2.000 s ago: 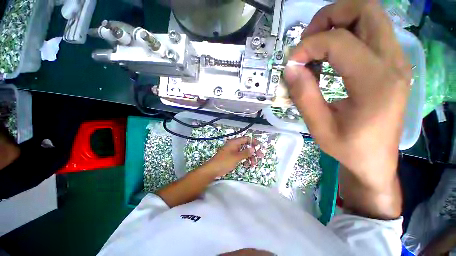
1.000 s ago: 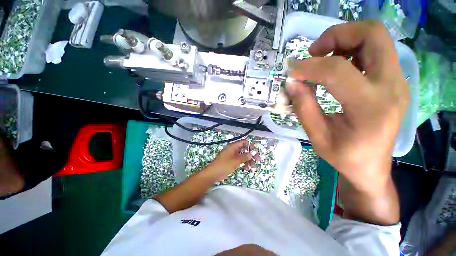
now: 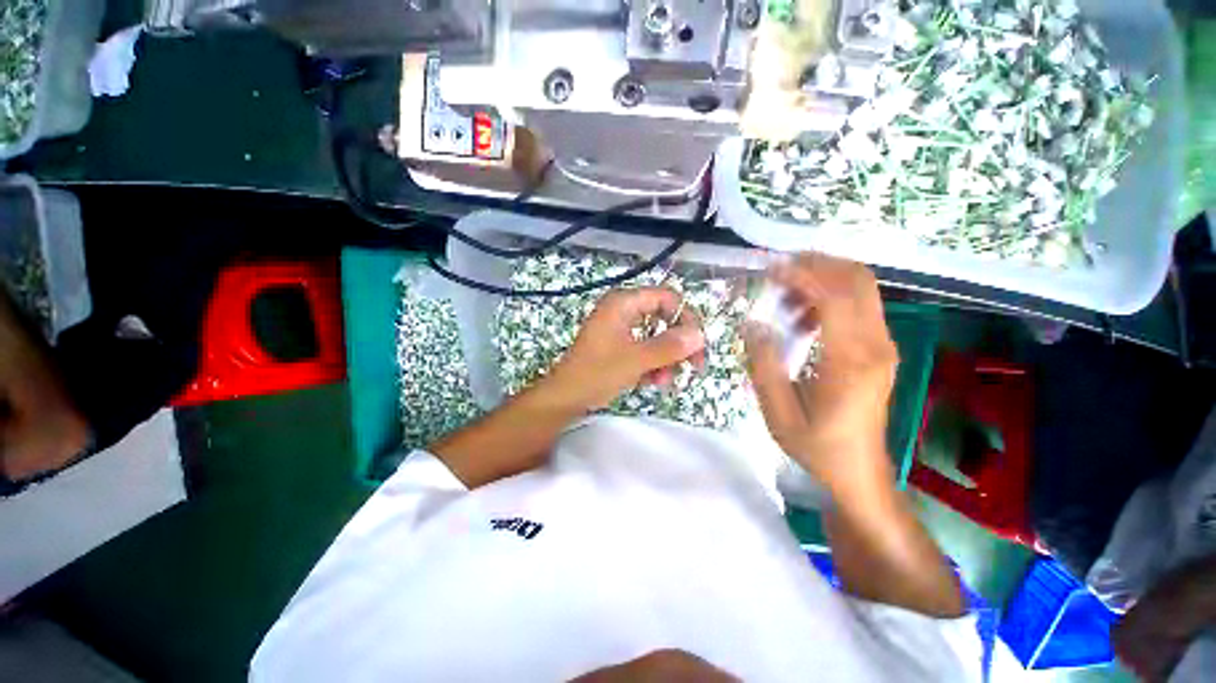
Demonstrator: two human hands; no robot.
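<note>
My left hand (image 3: 638, 350) is over the lap-side parts tub (image 3: 470, 287), which holds many small white-and-green parts (image 3: 540, 314). Its fingers are curled with small white parts between thumb and fingertips. My right hand (image 3: 830, 367) is blurred at the tub's right side, fingers bent towards the left hand. Something whitish shows between its thumb and fingers; whether it is held parts or the tub behind cannot be told. The silver assembly machine (image 3: 594, 127) is at the top, cut off by the frame edge, with no hand at its fixture (image 3: 678, 30).
The upper parts tub (image 3: 1144, 260) with longer green-and-white pieces is right of the machine. A black cable (image 3: 534, 290) loops over the bench edge. A green crate (image 3: 374, 360) surrounds the lap tub. Red stools (image 3: 274, 334) stand on both sides. Other people's arms show at both sides.
My right hand has left the machine's fixture and come down to the right side of the lap-side tub. My left hand stays over that tub. The view has tilted down, so the bowl has left the picture.
</note>
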